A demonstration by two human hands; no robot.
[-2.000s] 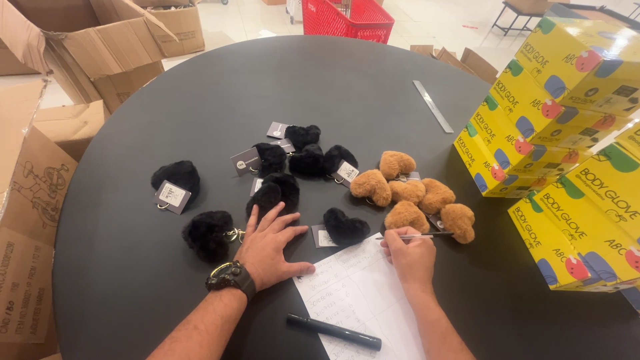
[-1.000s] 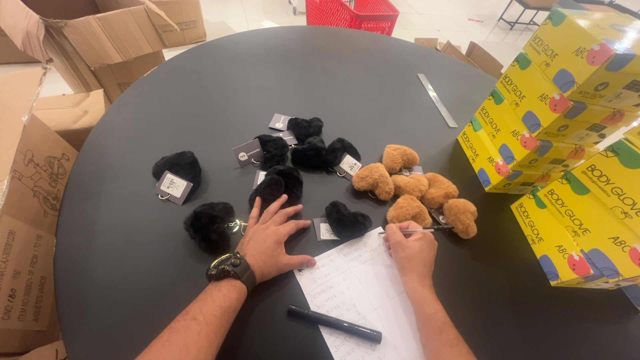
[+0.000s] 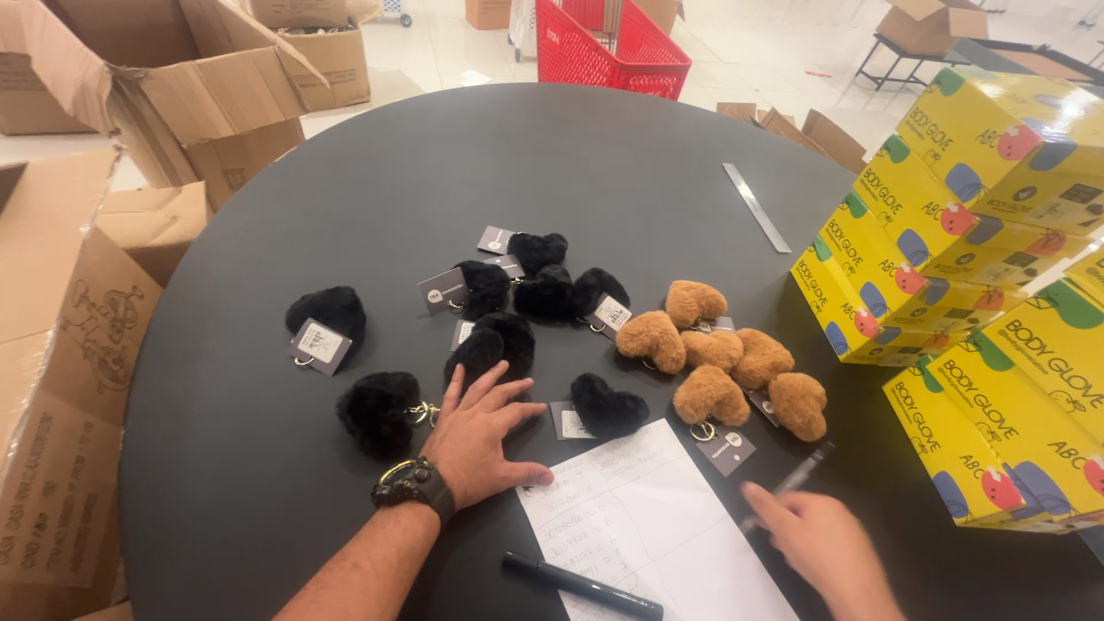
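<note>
My left hand (image 3: 487, 440), a watch on its wrist, rests with spread fingers on the table. Its fingertips touch a black fluffy heart keychain (image 3: 496, 341), and its thumb lies at the top left edge of a handwritten sheet of paper (image 3: 681, 526). Blurred, my right hand (image 3: 815, 535) grips a slim pen (image 3: 802, 474) off the sheet's right edge. A thick black marker (image 3: 582, 586) lies across the paper's lower part. Several black heart keychains with tags (image 3: 323, 341) surround the left hand. Brown fluffy heart keychains (image 3: 711, 397) are clustered above the right hand.
Yellow printed boxes (image 3: 957, 216) are stacked at the right of the round black table (image 3: 604, 155). A metal ruler (image 3: 755, 207) lies near the far right edge. Open cardboard boxes (image 3: 207, 95) stand at the left, and a red shopping cart (image 3: 612, 52) beyond the table.
My right hand has moved right and down, off the paper, with the pen still in it. My left hand stays on the table by the black hearts.
</note>
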